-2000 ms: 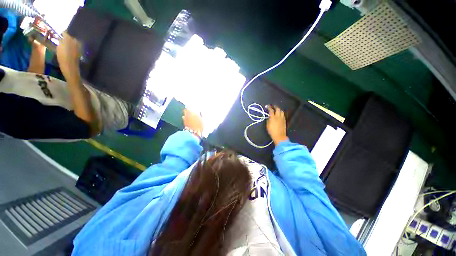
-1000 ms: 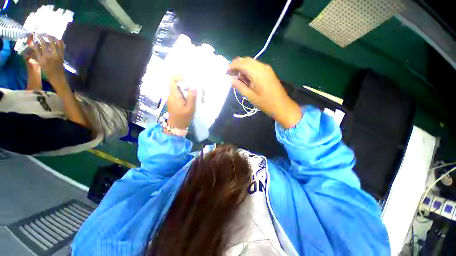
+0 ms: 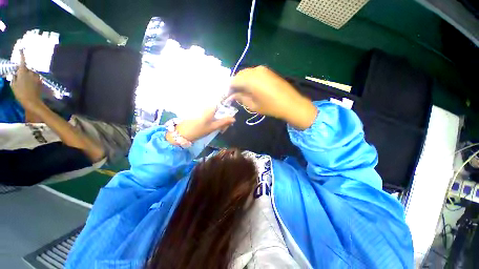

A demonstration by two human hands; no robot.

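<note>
My left hand (image 3: 202, 127) is closed around a white unit (image 3: 226, 112), whose near end shows below the fingers. My right hand (image 3: 265, 94) is at the unit's far end, with its fingertips pinched on the end of the white cable (image 3: 247, 46). The plug itself is too small and blurred to tell. The cable runs from the fingers up to the top edge, and a loop hangs under my right hand. The glaring white stack (image 3: 181, 79) lies just beyond my left hand, overexposed. The clear plastic tray (image 3: 153, 37) shows at its left side.
Black foam-lined trays (image 3: 391, 121) lie at the right, another (image 3: 107, 79) at the left. A co-worker's arm (image 3: 63, 126) reaches to a white stack (image 3: 39, 50) at the left. A perforated board (image 3: 333, 10) is at the top, a power strip (image 3: 465, 190) at the right edge.
My right hand has come from the cable coil to the unit at my left hand, bringing the cable along. My left hand has drawn nearer with the unit. The view has shifted.
</note>
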